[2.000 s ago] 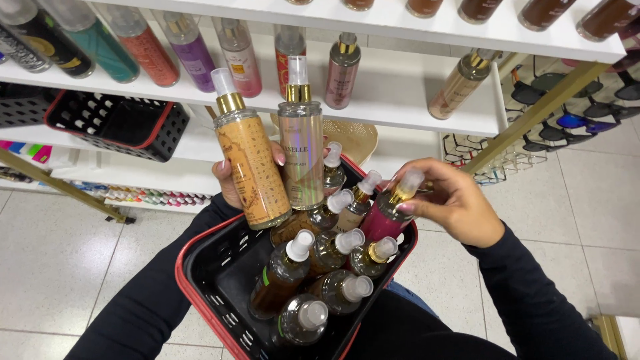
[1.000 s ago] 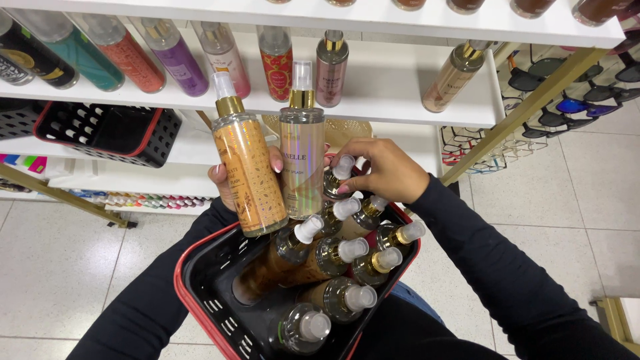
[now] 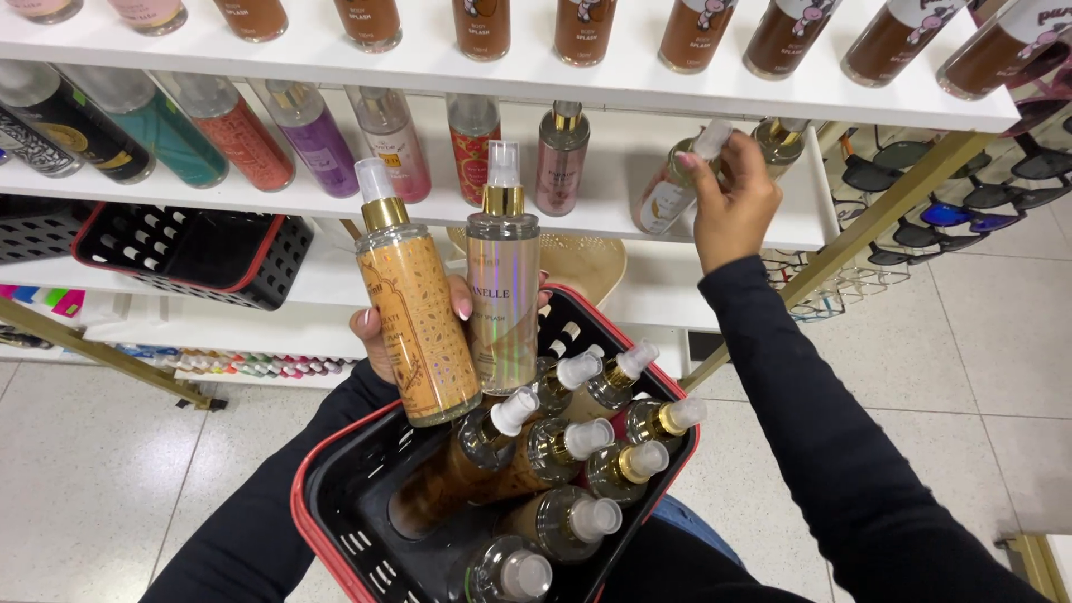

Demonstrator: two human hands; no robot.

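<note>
My left hand point(image 3: 381, 335) holds two body splash bottles side by side, an orange patterned one point(image 3: 419, 327) and a beige iridescent one point(image 3: 503, 293), both with clear caps and gold collars. Below them hangs a black plastic basket with a red rim point(image 3: 301, 494), holding several spray bottles point(image 3: 557, 519); how it is supported is hidden. My right hand point(image 3: 737, 197) grips the clear cap of a pale-labelled spray bottle point(image 3: 666, 197) at the middle shelf. That bottle leans, its base at the shelf, beside a bottle with a gold collar point(image 3: 779, 142) partly behind my fingers.
More bottles line the middle shelf point(image 3: 620, 151), among them a pink one point(image 3: 563, 163) and a purple one point(image 3: 314, 142). Brown bottles point(image 3: 584, 29) stand on the shelf above. An empty black basket point(image 3: 184, 251) sits lower left. Sunglasses point(image 3: 946, 213) hang at the right, past a gold post point(image 3: 879, 226).
My right hand has moved from the basket up to the middle shelf and now holds a bottle there. Two seconds ago it was at a magenta bottle in the basket. My left hand still holds the same two bottles.
</note>
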